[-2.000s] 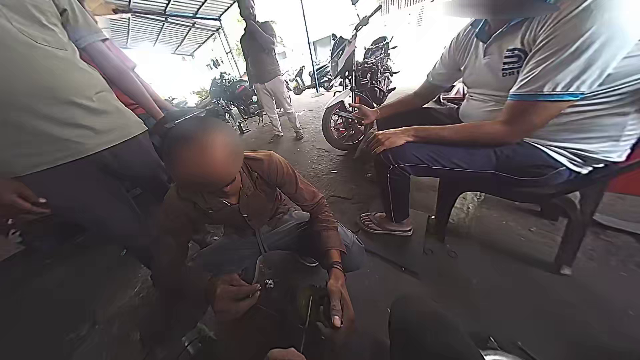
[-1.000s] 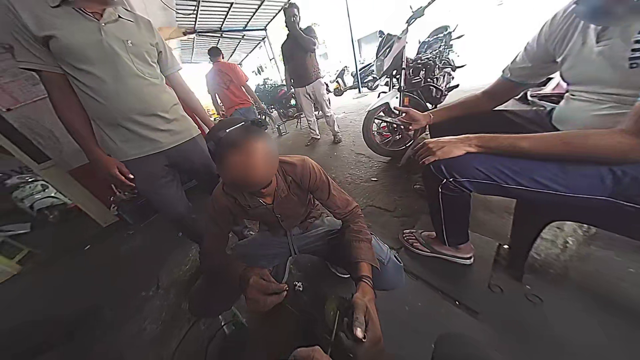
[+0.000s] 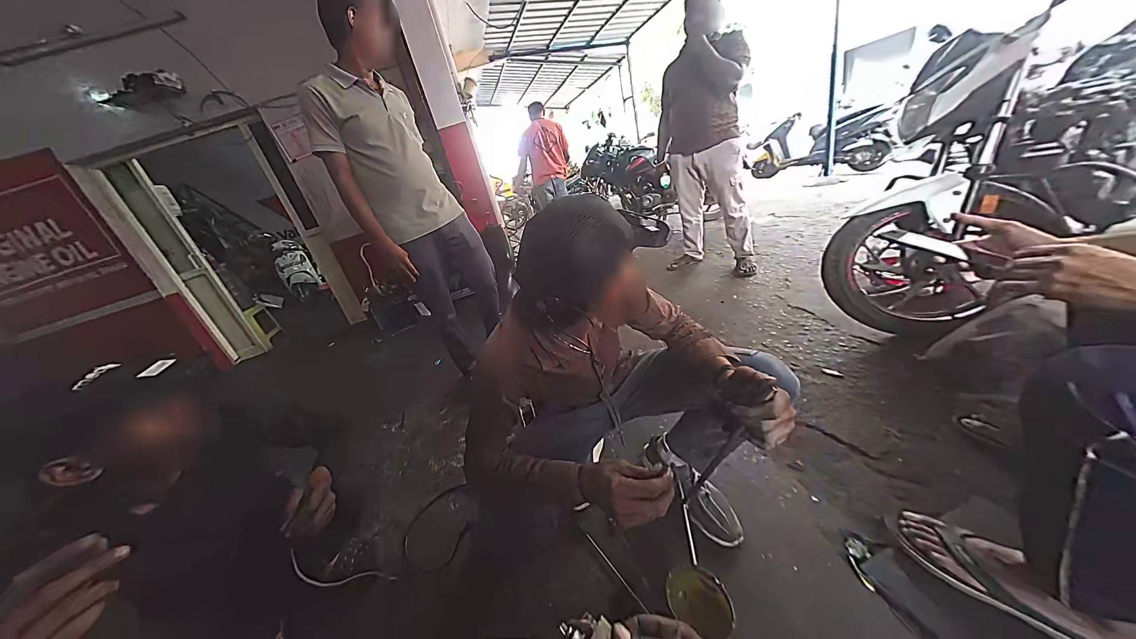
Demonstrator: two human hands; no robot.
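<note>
Part of a hand, apparently my right hand (image 3: 657, 627), shows at the bottom edge beside a small metal part (image 3: 586, 628); the frame cuts it off, so its grip cannot be told. My left hand is not identifiable in view. Just right of my hand is a round, yellowish mirror-like disc (image 3: 701, 600) on a thin metal stem. Above it, a squatting person in a brown shirt (image 3: 568, 408) has a small part in one hand (image 3: 630, 493) and a dark strip or tube (image 3: 717, 457) in the other.
A person in dark clothes (image 3: 177, 532) is close at lower left, hands raised. A sandaled foot (image 3: 976, 559) rests at right, near a motorcycle's front wheel (image 3: 905, 266). A cable (image 3: 426, 524) lies on the floor. Two people stand behind, near a doorway (image 3: 204, 240) and parked motorcycles.
The view has swung left, showing the person in dark clothes. The squatting person's head has turned to the right, and their far hand is now raised above the knee-side strip.
</note>
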